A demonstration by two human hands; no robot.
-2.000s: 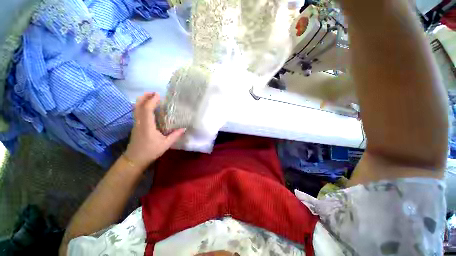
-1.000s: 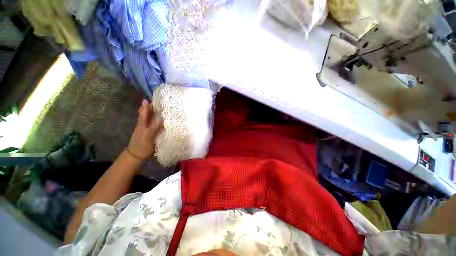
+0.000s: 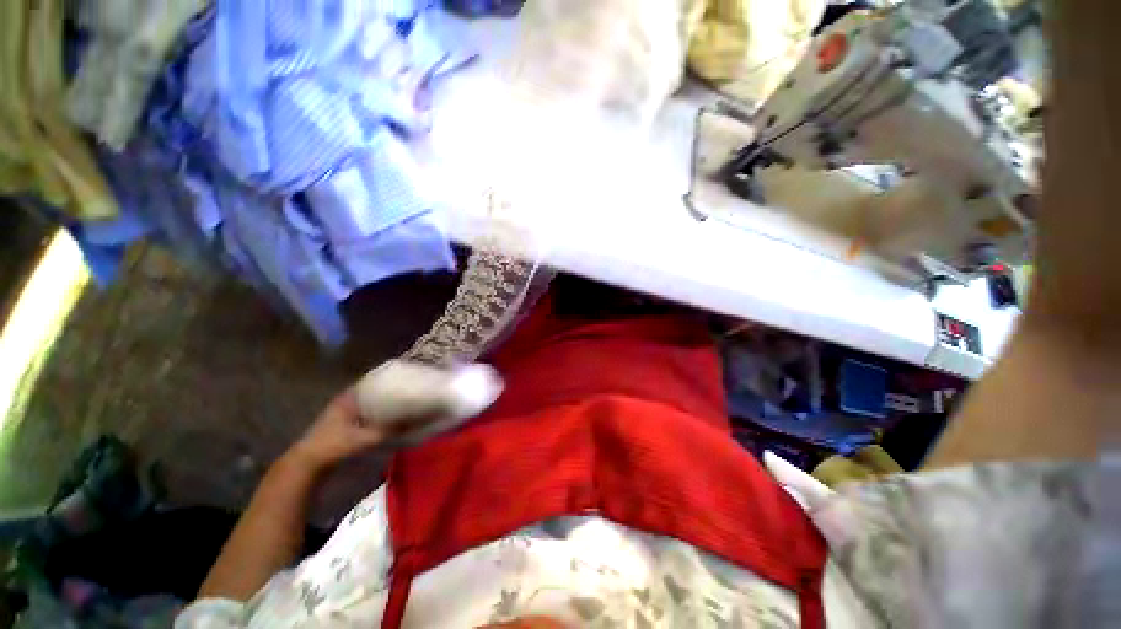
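Observation:
My left hand (image 3: 334, 430) holds a blurred cream lace roll (image 3: 424, 396) over the left side of my lap. A strip of lace trim (image 3: 473, 301) runs from the roll up over the table's front edge, where glare hides its detail. My right forearm is raised large and blurred at the right edge; my right hand is out of the picture. The industrial sewing machine (image 3: 848, 135) stands at the upper right, and nothing can be made out under its needle.
Blue checked garment pieces (image 3: 307, 160) are heaped at the left and hang over the white table's (image 3: 762, 283) edge. Yellow-beige cloth (image 3: 744, 47) lies behind the machine, with more at the far left. A control switch box (image 3: 956, 332) is on the table edge at right.
The lace roll has moved down and is turned, and a strip now stretches from it to the table. My right forearm has come back up at the right. The view has shifted.

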